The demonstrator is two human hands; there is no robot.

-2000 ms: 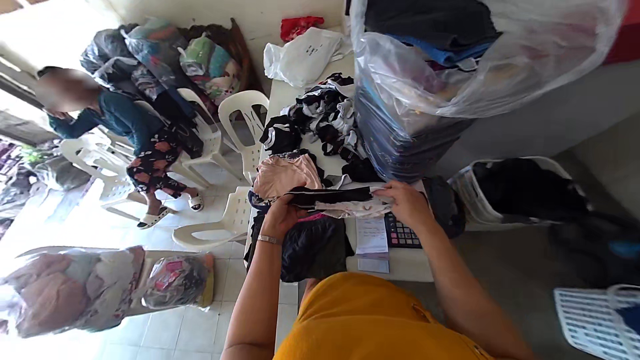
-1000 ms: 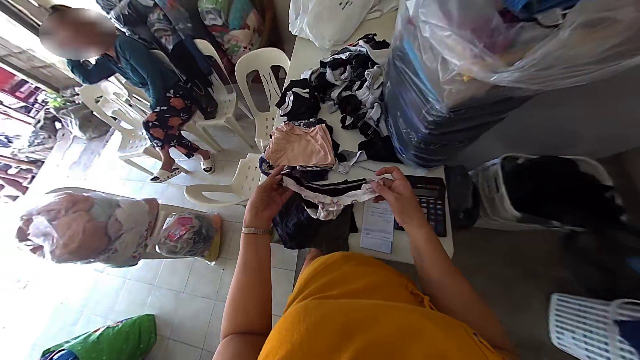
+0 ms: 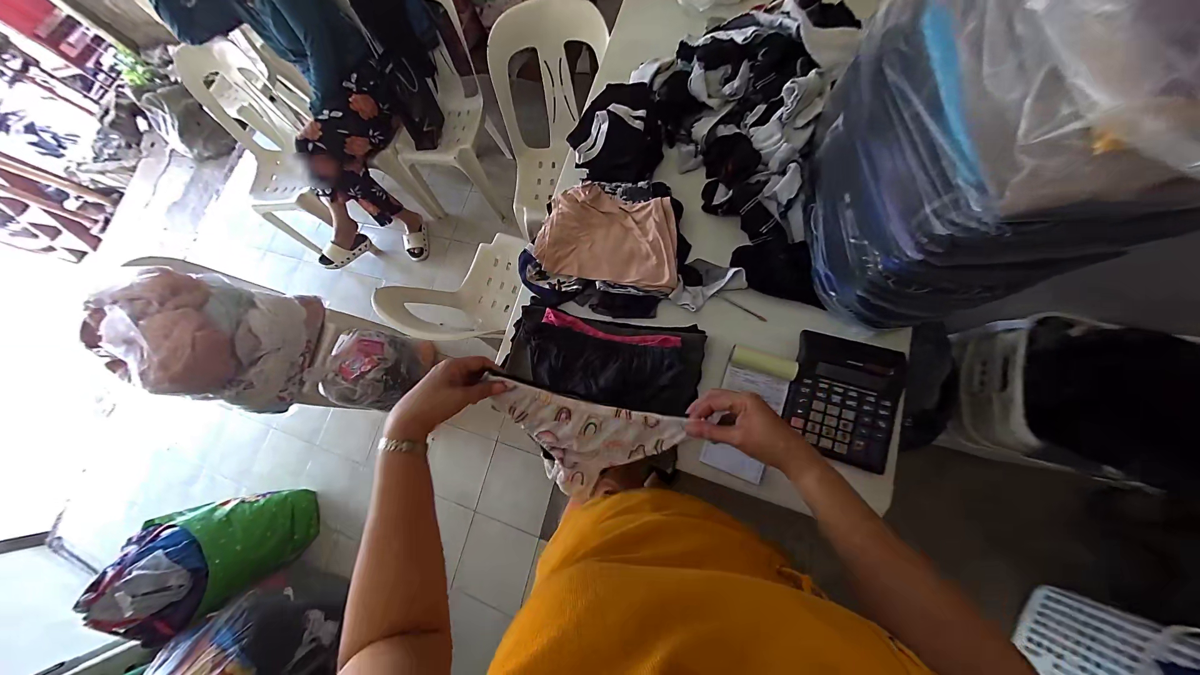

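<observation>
A pair of white patterned underpants with a dark waistband (image 3: pixel 595 431) is stretched between my hands, over the near edge of the table. My left hand (image 3: pixel 448 394) pinches one end of the waistband, and my right hand (image 3: pixel 736 424) grips the other. Just beyond lies a stack of black garments with a pink strip (image 3: pixel 614 361). Behind that stack sits a pile topped by a peach garment (image 3: pixel 609 234). A loose heap of black and white garments (image 3: pixel 750 122) spreads farther back. Right of my right hand are a notepad (image 3: pixel 755 380) and a black desk calculator (image 3: pixel 847 398).
A large clear bag of clothes (image 3: pixel 975 169) stands at the table's right. Plastic chairs (image 3: pixel 469 286) and filled bags (image 3: pixel 202 342) are on the left. A seated person (image 3: pixel 352 122) is beyond. A green bag (image 3: pixel 248 544) lies lower left, a white basket (image 3: pixel 1078 637) lower right.
My hands have lowered toward my body, and the underpants are now spread out, showing their patterned face. The black stack with the pink strip shows more fully. The view has moved closer to the table.
</observation>
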